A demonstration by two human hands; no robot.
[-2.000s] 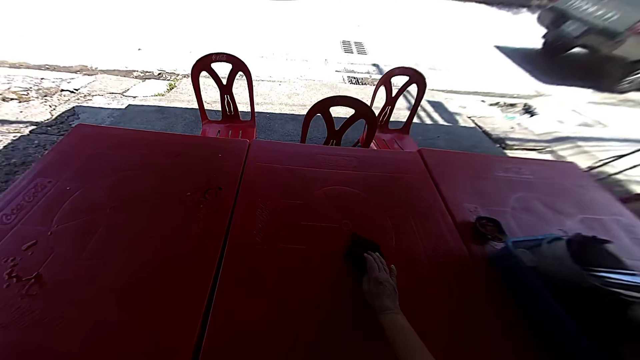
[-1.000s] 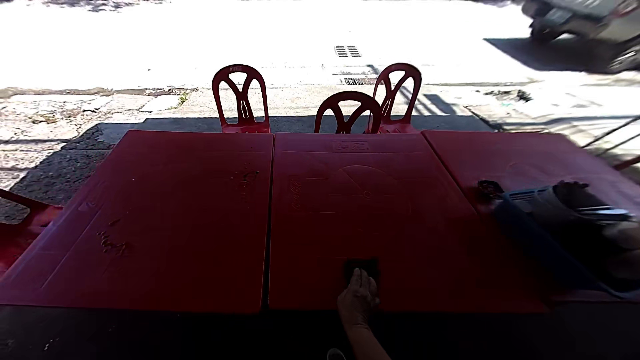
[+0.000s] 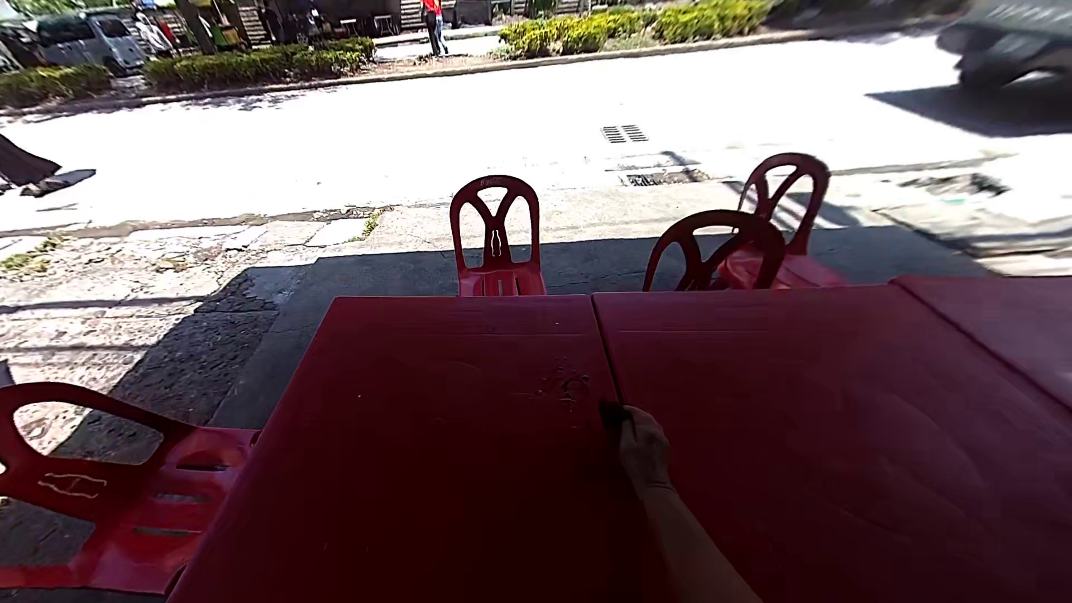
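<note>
My right hand (image 3: pixel 645 444) comes in from the lower right, its fingers closed on a small dark cloth or pad (image 3: pixel 614 414). It presses this on the red plastic table (image 3: pixel 452 469), at the seam between the left and middle tabletops. Just left of the cloth lies a patch of small wet-looking spots or bits (image 3: pixel 572 388), with a few pale specks elsewhere on the left top. The cloth's full shape is hidden by shade and my fingers. My left hand is out of view.
Red plastic chairs stand beyond the far edge, one (image 3: pixel 498 234) behind the left top. Another red chair (image 3: pixel 126 486) touches or nearly touches the left edge. Beyond lie a paved walk, a street with a vehicle (image 3: pixel 1005 50), and a person (image 3: pixel 434 25) by the hedge.
My right hand has moved with the dark cloth from the middle tabletop to its left seam. The view has swung left, and the blue bin at the right has left it.
</note>
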